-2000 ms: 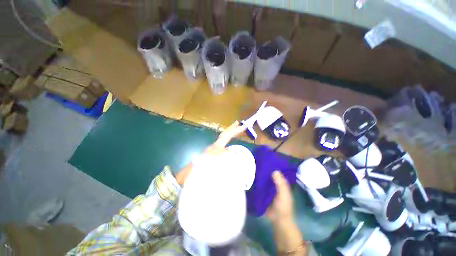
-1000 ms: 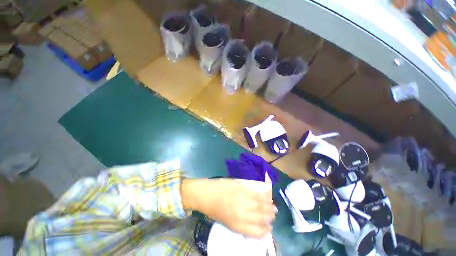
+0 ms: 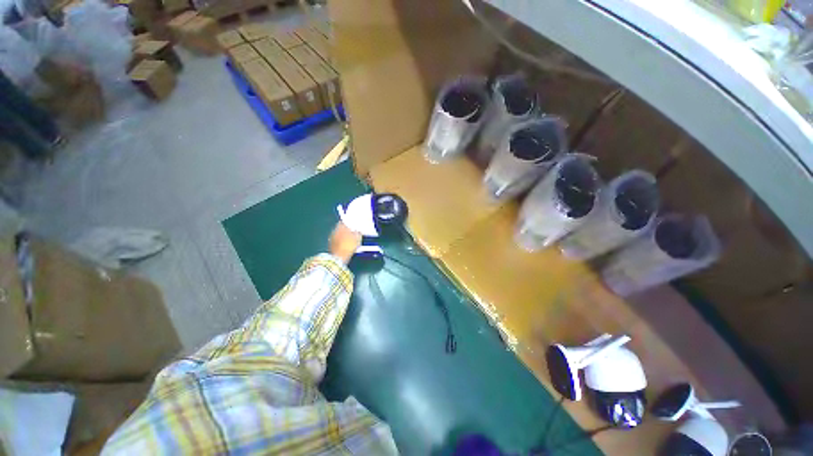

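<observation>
My left hand (image 3: 344, 240), in a checked sleeve, is at the white body of a security camera (image 3: 361, 216) at the far left part of the green mat (image 3: 406, 356). The camera's black ball end points right and its black pigtail cable (image 3: 428, 283) trails over the mat. The fingers are partly hidden behind the camera. A small part of the purple cloth (image 3: 478, 445) shows at the bottom edge. My right hand is not in view.
Several bagged cameras (image 3: 558, 201) stand on the cardboard (image 3: 463, 209) behind the mat. Bare cameras (image 3: 615, 383) lie at the lower right. Cartons on a blue pallet (image 3: 290, 132) stand on the floor, and a large carton (image 3: 85, 312) is at left. A shelf edge (image 3: 695, 80) curves overhead.
The view has turned left. My left hand and the camera have moved from close to my body out to the far left of the mat. The purple cloth is now mostly out of frame.
</observation>
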